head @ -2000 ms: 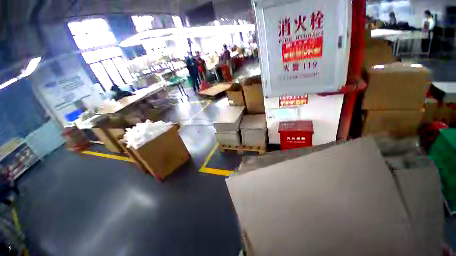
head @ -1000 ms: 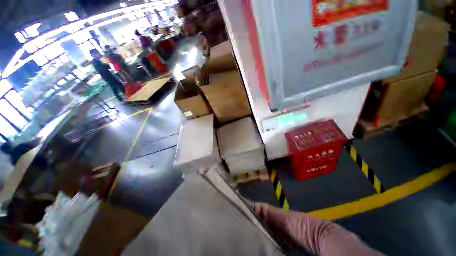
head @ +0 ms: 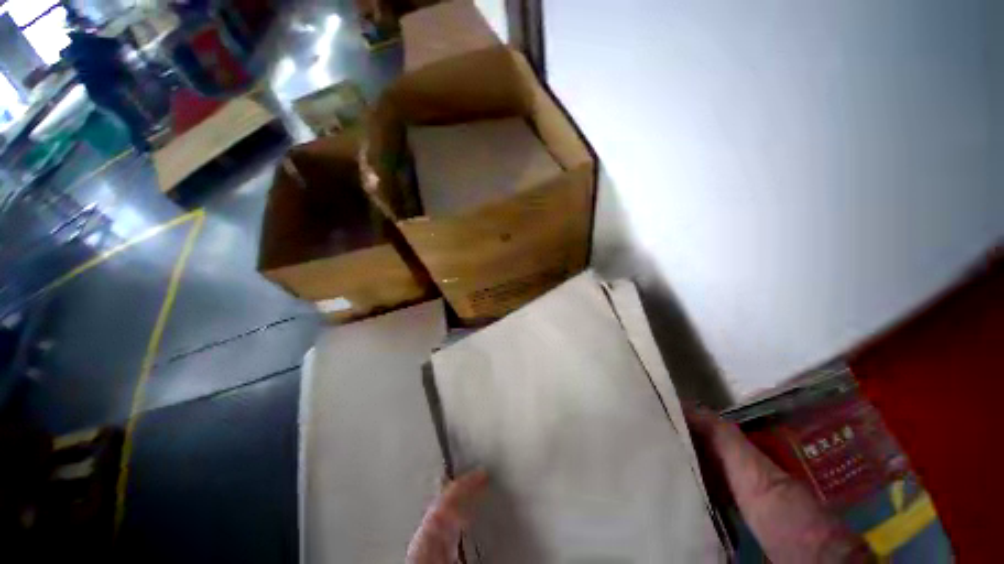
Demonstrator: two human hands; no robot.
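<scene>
A stack of stiff grey-beige board sheets (head: pixel 561 430) lies across the lower middle, over or just above one of the board piles. My left hand (head: pixel 449 518) is at its left edge, with fingers on the sheets. My right hand (head: pixel 776 501) is along its right edge; its fingertips are partly hidden by the stack. Another grey-beige board pile (head: pixel 369 441) stands directly to the left. Whether the held stack rests fully on a pile below cannot be told.
Behind the piles stand an open brown carton (head: pixel 506 248) with a board sheet inside and a smaller open carton (head: pixel 330 270). A white cabinet or wall (head: pixel 771 198) and red box (head: pixel 831 452) are at right. A person (head: pixel 99 72) stands far left.
The view has moved closer to the piles and cartons. The held stack has moved over the pile area beside the left pile. My left hand has come into view at its left edge.
</scene>
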